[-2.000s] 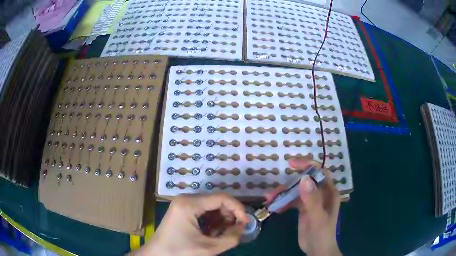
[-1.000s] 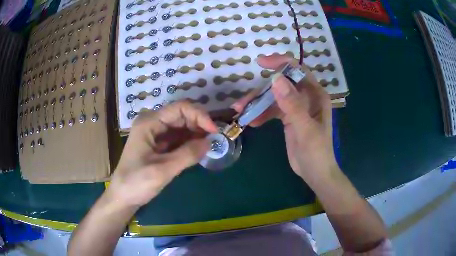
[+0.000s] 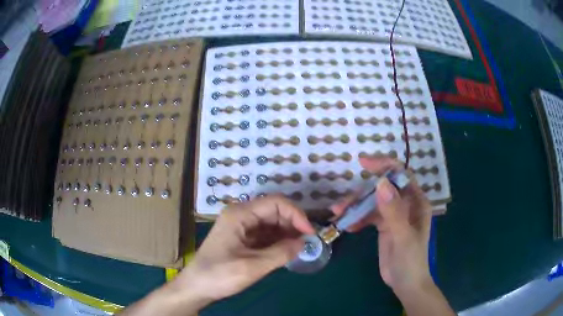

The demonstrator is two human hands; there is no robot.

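My right hand (image 3: 401, 225) is closed around a slim grey corded tool (image 3: 364, 208) that points down and left. Its short gold-coloured tip (image 3: 329, 233) is at the rim of a squat bottle (image 3: 313, 262) with a white round top and dark centre. My left hand (image 3: 250, 247) has thumb and forefinger bent together at the left side of the bottle top, close to the tip. Whether a small part is pinched there cannot be made out. Behind the hands lies a white slotted tray (image 3: 327, 114) with silvery discs in its left columns.
A brown cardboard tray (image 3: 117, 222) with rows of discs and thin leads lies left. Dark stacked trays (image 3: 31, 129) stand far left. More white trays (image 3: 216, 18) lie behind, another stack (image 3: 549, 136) at far right. A dark red cord (image 3: 400, 105) crosses the white tray.
The view has tilted back up from a second ago, so the rear trays show again. Both hands, the tool and the bottle keep nearly the same places relative to each other.
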